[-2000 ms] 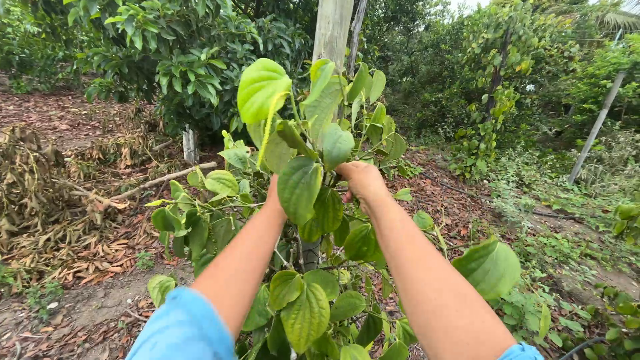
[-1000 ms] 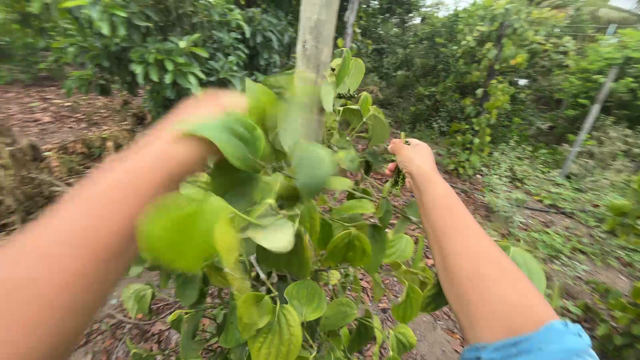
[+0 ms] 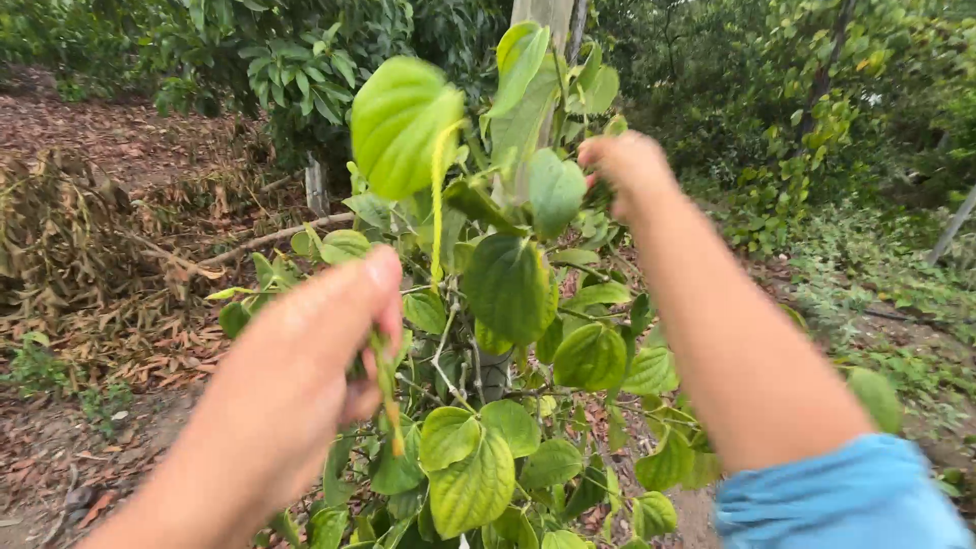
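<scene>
A pepper vine (image 3: 507,286) with broad green leaves climbs a grey post (image 3: 543,15) in front of me. My left hand (image 3: 335,328) is at the left of the vine, its fingers closed around thin green pepper spikes (image 3: 387,381), one with an orange-brown tip. My right hand (image 3: 629,168) is blurred at the upper right of the vine, beside the post; its fingers are bent among the leaves, and whether it holds anything cannot be told. A long yellow-green spike (image 3: 437,202) hangs from the vine between my hands, under a large bright leaf (image 3: 404,126).
A heap of dried leaves and branches (image 3: 69,244) lies at the left, with a short wooden stump (image 3: 316,185) behind it. Leafy trees stand behind the vine. At the far right a slanted pole (image 3: 953,227) rises from low weeds.
Two seconds ago both hands were together in the middle of the vine; now they are apart. Since one second ago my left hand has come down from the upper left of the vine.
</scene>
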